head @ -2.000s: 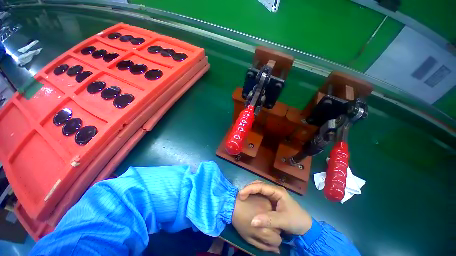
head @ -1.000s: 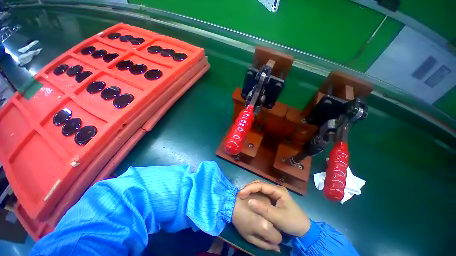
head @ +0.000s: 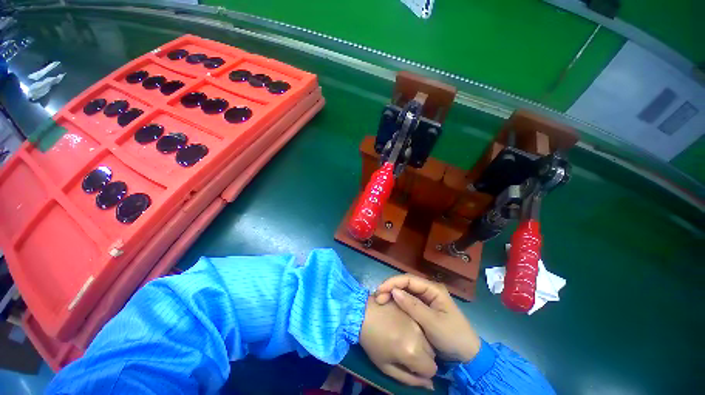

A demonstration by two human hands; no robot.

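My left hand (head: 396, 345) and my right hand (head: 446, 322) are clasped at the bench's front edge. My right hand lies over the back of my left hand near the wrist, thumb beside its fingers. My left fingers curl down, and their undersides are hidden. No part shows in either hand. Just beyond stands the reddish-brown clamp fixture (head: 384, 249) with two stations. Its left red handle (head: 372, 202) and right red handle (head: 522, 266) both point down towards me. No hand touches the fixture.
Stacked orange-red trays (head: 267, 127) stand at the left, with glossy black discs (head: 171, 143) in threes in several pockets; some pockets are empty. A crumpled white tissue (head: 547, 285) lies beside the right handle. White paper (head: 641, 96) is on the green panel behind.
My right thumb has moved up from the back of my left hand towards my right fingers. The sleeves, fixture and trays have not visibly moved.
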